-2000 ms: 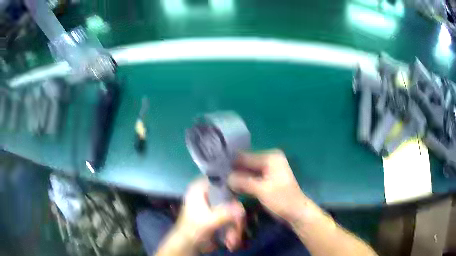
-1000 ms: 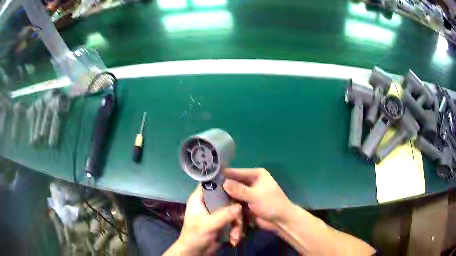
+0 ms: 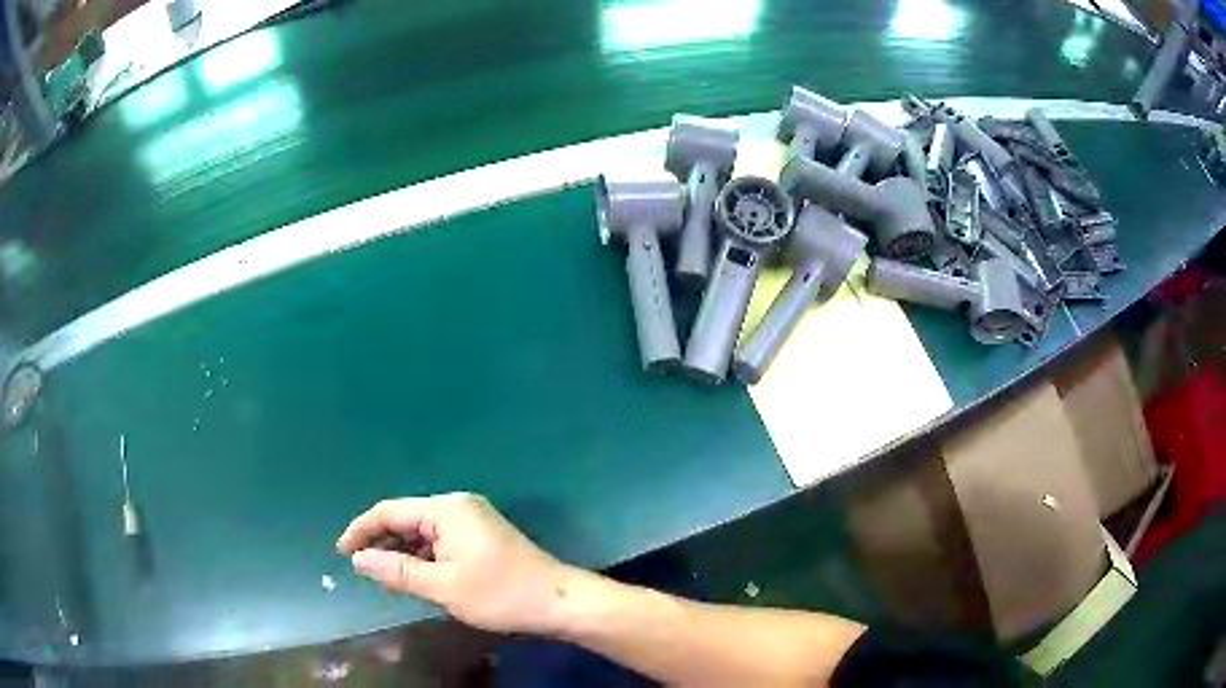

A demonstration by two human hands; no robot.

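Note:
My right hand (image 3: 451, 558) is low over the front edge of the green bench, left of the middle. Its fingers are loosely curled, with a small gap between thumb and forefinger, and no object shows in it. My left hand is out of the picture. Several grey handheld fan units lie in a pile at the right of the bench. One unit (image 3: 753, 212) shows its round spoked head and a dark button spot on the handle. Another unit (image 3: 648, 269) lies at the pile's left side.
A yellow card (image 3: 854, 376) lies partly under the pile. Loose dark grey parts (image 3: 1022, 202) are heaped farther right. A hand screwdriver (image 3: 131, 518) is at the far left. Cardboard (image 3: 1029, 497) stands below the bench at right. A white strip (image 3: 336, 242) crosses behind the work area.
The view has swung right. The fan unit both hands held is no longer seen in them. My left hand has left the picture, and my right hand is away from the unit.

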